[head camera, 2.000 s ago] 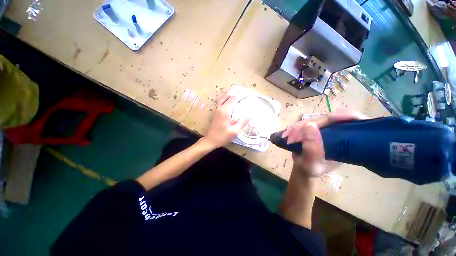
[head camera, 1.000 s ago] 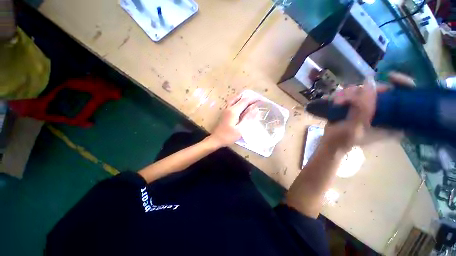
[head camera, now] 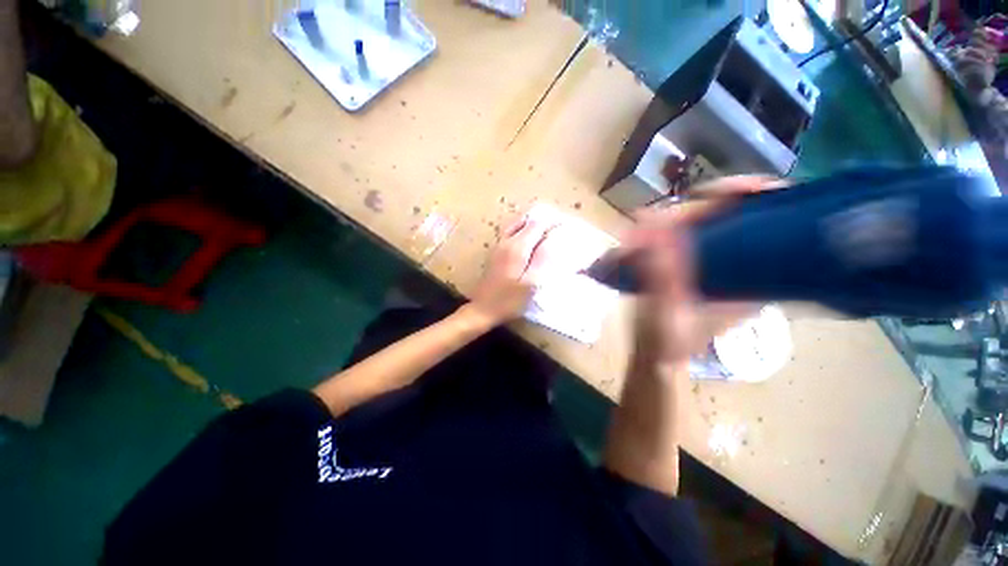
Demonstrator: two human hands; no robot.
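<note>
The electric screwdriver (head camera: 829,243), a thick dark-blue cylinder, is blurred in my right hand (head camera: 669,265). Its black nose points left, over the right side of the white disc-and-base unit (head camera: 569,282). Whether the tip touches the unit cannot be told. My left hand (head camera: 511,271) rests on the unit's left edge, fingers on top. Glare hides the unit's ribs and any screws. Another white disc (head camera: 754,345) lies on the bench to the right, partly behind my right hand and the screwdriver.
The screw feeder (head camera: 718,111) stands behind the unit, its front partly hidden by my right hand. A square base plate (head camera: 354,50) with upright posts lies at the back left of the wooden bench (head camera: 464,144). A red stool (head camera: 166,254) and a person's yellow garment (head camera: 55,166) are at left.
The screwdriver and my right hand swung right to the feeder's front, then came back left over the unit. My left hand stays on the unit. The bench has shifted in view.
</note>
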